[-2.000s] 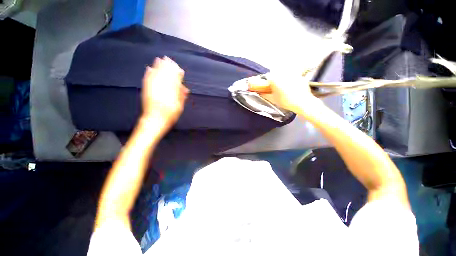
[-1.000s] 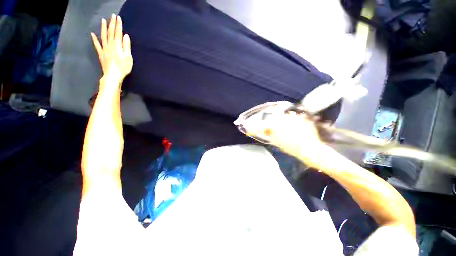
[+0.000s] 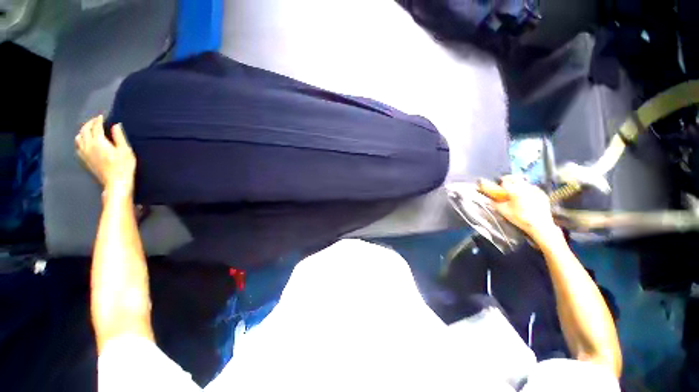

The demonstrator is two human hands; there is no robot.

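Observation:
A dark navy garment (image 3: pixel 283 145) lies stretched over the middle of the grey table (image 3: pixel 73 184), with a long seam along it and a loose part hanging at the near edge. My left hand (image 3: pixel 107 153) is at the garment's left end, fingers bent at its edge; whether it grips the cloth is unclear. My right hand (image 3: pixel 525 205) is closed around the orange handle of the silver steam iron (image 3: pixel 484 218). The iron is off the garment, past its right end at the table's near right corner. Pale hose (image 3: pixel 613 153) runs from it to the right.
A blue bar (image 3: pixel 198 27) meets the garment at the far edge. Crumpled dark cloth (image 3: pixel 490 15) lies at the far right. A red strip (image 3: pixel 238 277) and blue plastic (image 3: pixel 237 325) are below the table. A grey block-like shape (image 3: pixel 590 115) stands to the right.
The iron has moved right, off the garment, in my right hand. My left hand has moved from over the cloth to its left end. The view shifted and came back.

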